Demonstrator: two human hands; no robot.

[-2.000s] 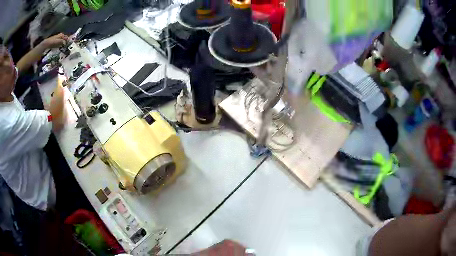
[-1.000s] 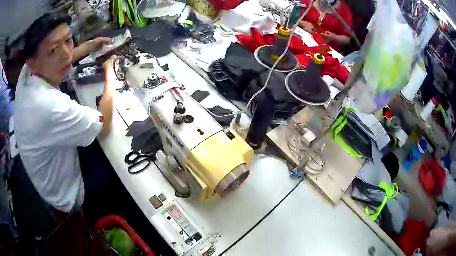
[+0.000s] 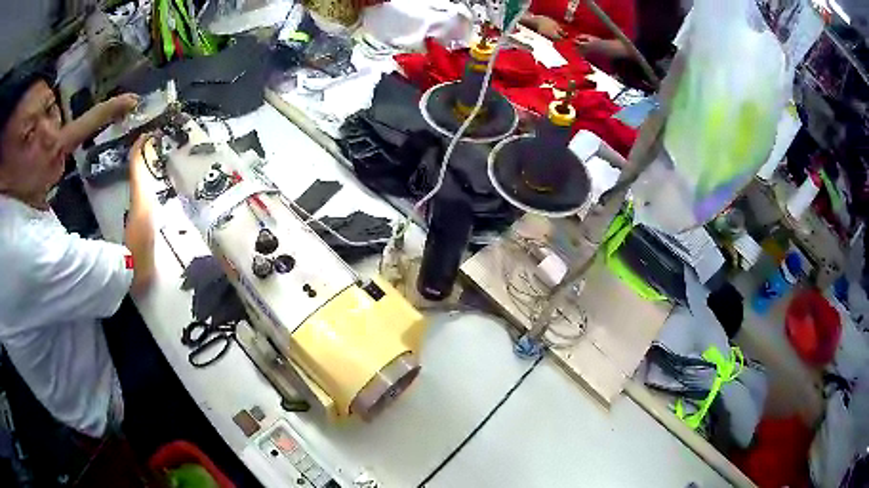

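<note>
Neither of my hands is in the picture. Nearest in front of me is the white machine table (image 3: 495,419), crossed by a dark seam or cord. The neighbouring sewing machine (image 3: 314,315), with a yellow casing and a round motor end, lies on its left part. Black-handled scissors (image 3: 208,343) lie beside it. A control panel (image 3: 291,456) is at the bottom edge, cut off. A wooden board (image 3: 591,334) with loose wire on it is at the table's back edge.
A person in a white shirt (image 3: 57,295) works at the neighbouring machine. Thread cones on dark discs (image 3: 541,173) stand behind. A plastic bag (image 3: 729,114) hangs at the upper right. Bundles with neon-green strips (image 3: 710,386) lie right. A person in red (image 3: 610,29) is at the back.
The view has shifted. Parts of my hands showed at the bottom two seconds ago, and one blurred part at the lower right a second ago; none shows now. The neighbour's head has turned.
</note>
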